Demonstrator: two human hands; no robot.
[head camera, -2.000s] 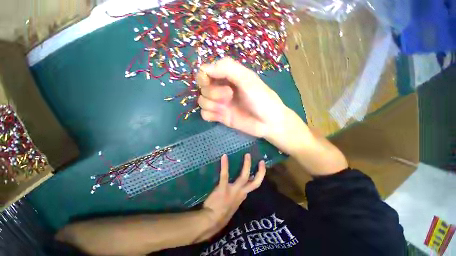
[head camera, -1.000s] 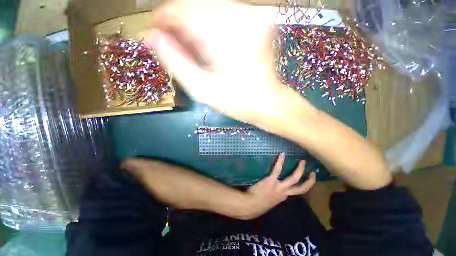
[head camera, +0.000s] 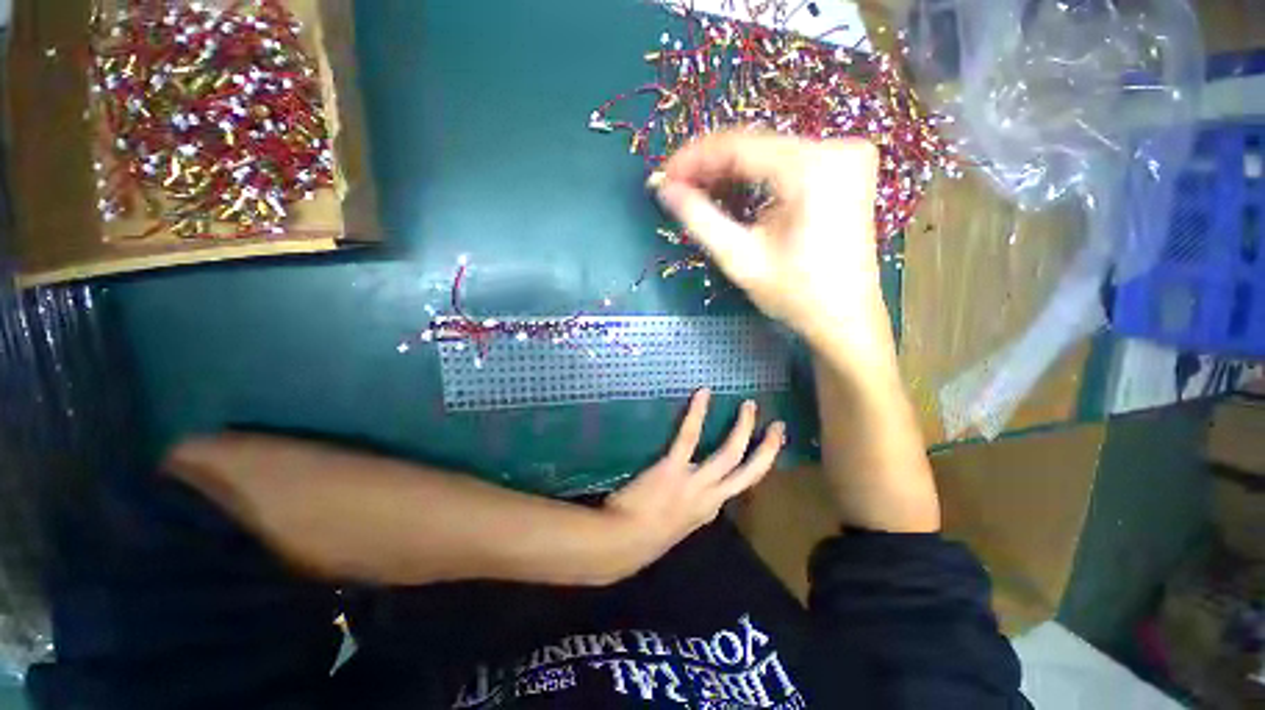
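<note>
A grey perforated strip (head camera: 611, 368) lies flat on the green mat. Small gold modules with red wires (head camera: 520, 330) line the left part of its far edge. My left hand (head camera: 694, 479) has its fingers spread, with fingertips at the strip's near edge toward the right. My right hand (head camera: 784, 208) is above the mat beyond the strip, in front of the loose pile of modules (head camera: 791, 83). Its thumb and index finger are pinched on a small pale-gold piece, apparently a module; its wires cannot be made out.
An open cardboard box (head camera: 354, 139) of similar modules stands at the upper left. Flat cardboard (head camera: 999, 264), crumpled clear plastic (head camera: 1061, 83) and a blue crate (head camera: 1193, 250) are at the right. Shiny plastic (head camera: 49, 361) is at the left edge.
The view has shifted and turned. My right hand, large and close to the camera a second ago, is now lower beside the pile. My left hand stays at the strip's near edge.
</note>
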